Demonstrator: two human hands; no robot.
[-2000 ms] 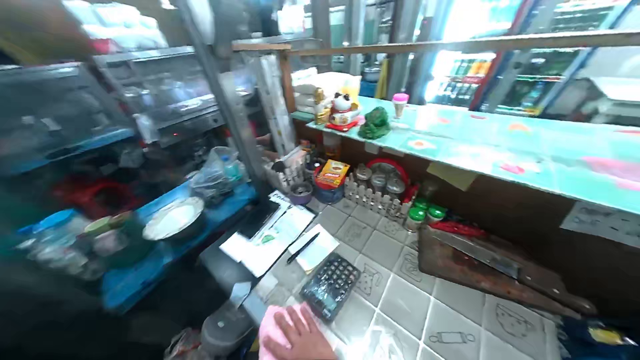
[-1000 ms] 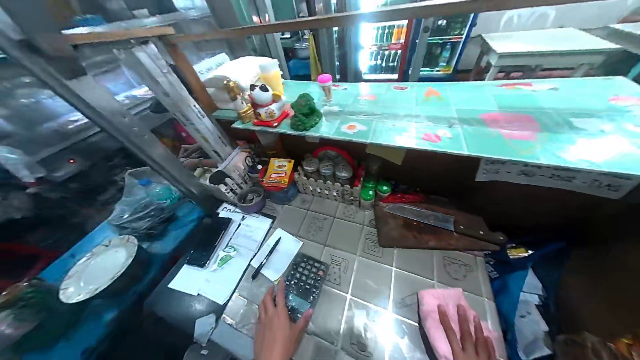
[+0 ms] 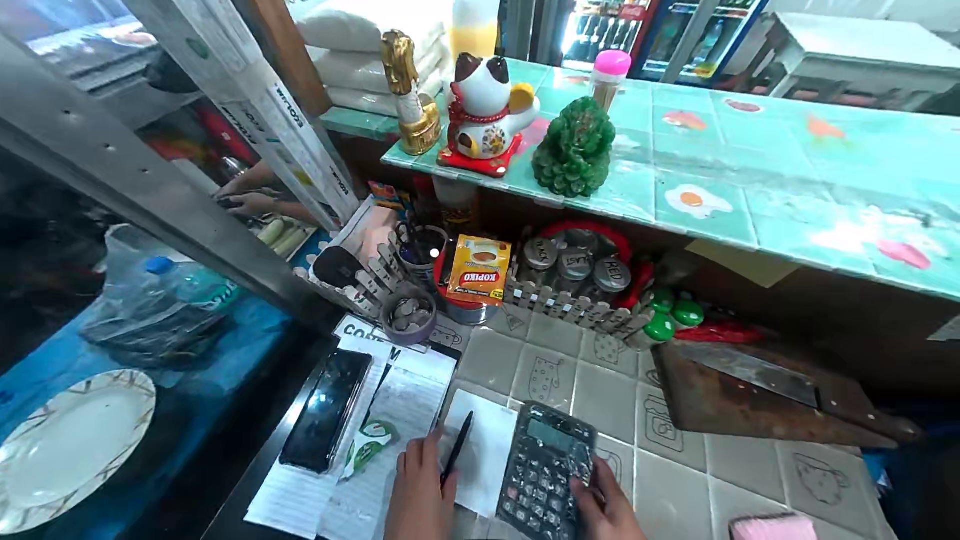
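My left hand (image 3: 422, 487) rests at the left edge of a small white paper sheet (image 3: 484, 439), its fingers beside a black pen (image 3: 458, 445). Whether it grips the pen I cannot tell. My right hand (image 3: 609, 501) touches the right side of a plastic-covered calculator (image 3: 546, 472), thumb near the keys and fingers along the edge. Left of my left hand lie printed papers (image 3: 405, 397) with a black smartphone (image 3: 327, 411) and a green-and-white wrapper (image 3: 369, 447) on them. A pink cloth (image 3: 774, 527) is at the bottom right.
A knife (image 3: 750, 371) lies on a wooden cutting board (image 3: 780, 405) at right. Behind are lidded jars (image 3: 575, 264), a coin cup (image 3: 409, 313) and a Kopiko packet (image 3: 480, 270). A tiled ledge (image 3: 630, 180) holds figurines. Another person's hands (image 3: 251, 196) show behind the metal post.
My right hand has left the pink cloth and moved left to the calculator. My left hand has moved from the calculator to beside the pen. The view has come closer to the counter.
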